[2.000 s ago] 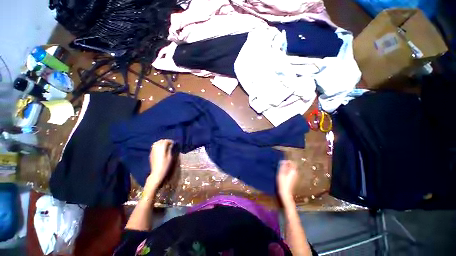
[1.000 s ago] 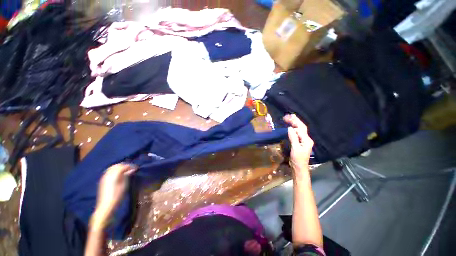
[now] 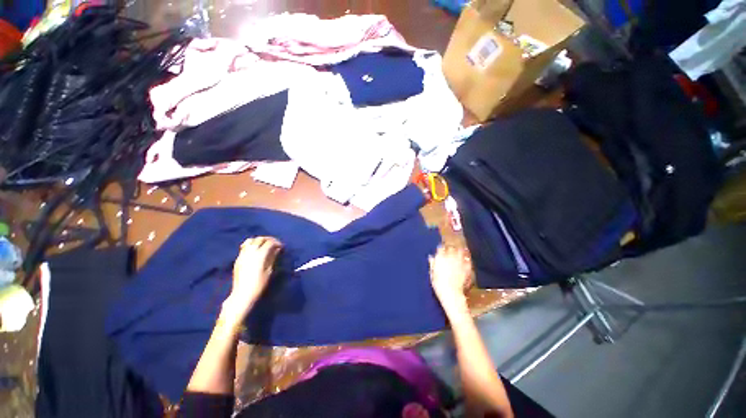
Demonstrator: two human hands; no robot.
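Observation:
Navy trousers (image 3: 360, 290) lie spread across the table in front of me, one leg angled up to the right toward the scissors. My left hand (image 3: 258, 265) rests on the trousers near their middle, fingers curled down on the cloth; whether it pinches the cloth is hidden. My right hand (image 3: 451, 271) is at the right end of the lower leg, its fingers closed on the cloth edge. A folded black pile (image 3: 82, 326) lies at the left, partly beside the navy cloth.
A heap of pink garments (image 3: 221, 90) and white garments (image 3: 352, 155) lies behind. Black hangers (image 3: 74, 106) are at left rear. Scissors (image 3: 437, 187) lie by the dark garment stack (image 3: 540, 188). A cardboard box (image 3: 499, 61) and metal stand (image 3: 593, 310) are at right.
The view has turned right since the first frame. The trouser leg, lifted and stretched a second ago, now lies flat and wider. My right hand has come down and left; my left hand has moved right.

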